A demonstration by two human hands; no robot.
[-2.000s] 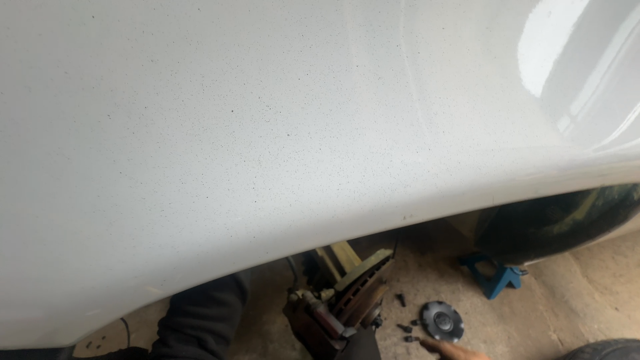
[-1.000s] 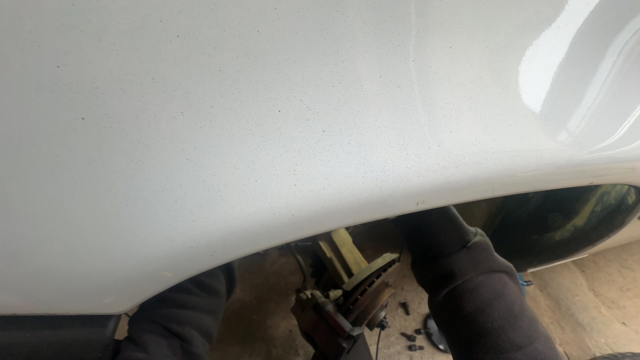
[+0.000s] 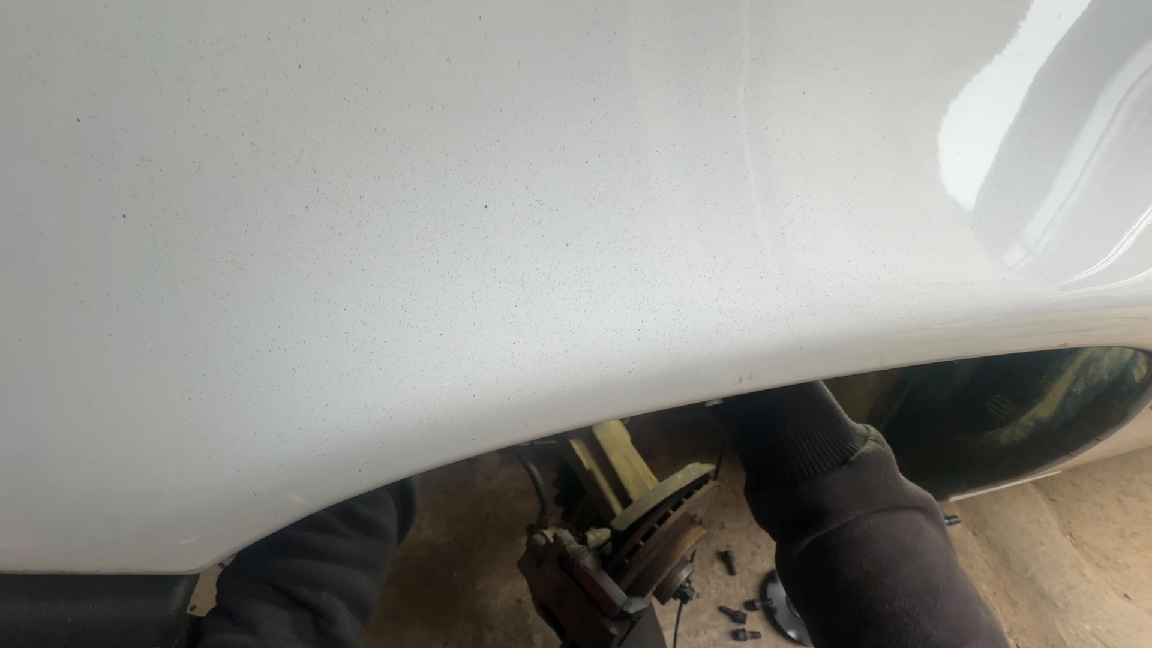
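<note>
Both of my hands are out of sight behind the light-coloured car fender (image 3: 486, 270); only dark sleeves show. The left sleeve goes up under the wheel arch at the lower left, and the right sleeve, with its ribbed cuff, goes under it right of centre. What either hand touches cannot be seen. Between the arms sit a brake disc (image 3: 666, 531) and a rusty brake caliper (image 3: 576, 576). A yellowish metal suspension part (image 3: 616, 459) rises behind the disc.
Several wheel bolts (image 3: 733, 615) lie on the concrete floor (image 3: 1062, 540). A round wheel centre cap (image 3: 781, 607) is partly covered by my right sleeve. Black trim (image 3: 90, 607) edges the lower left, and a dark wheel-arch liner (image 3: 999, 423) shows at right.
My right hand, low by the wheel cap two seconds ago, has gone up behind the fender, its sleeve now covering part of the cap. The left sleeve remains under the arch.
</note>
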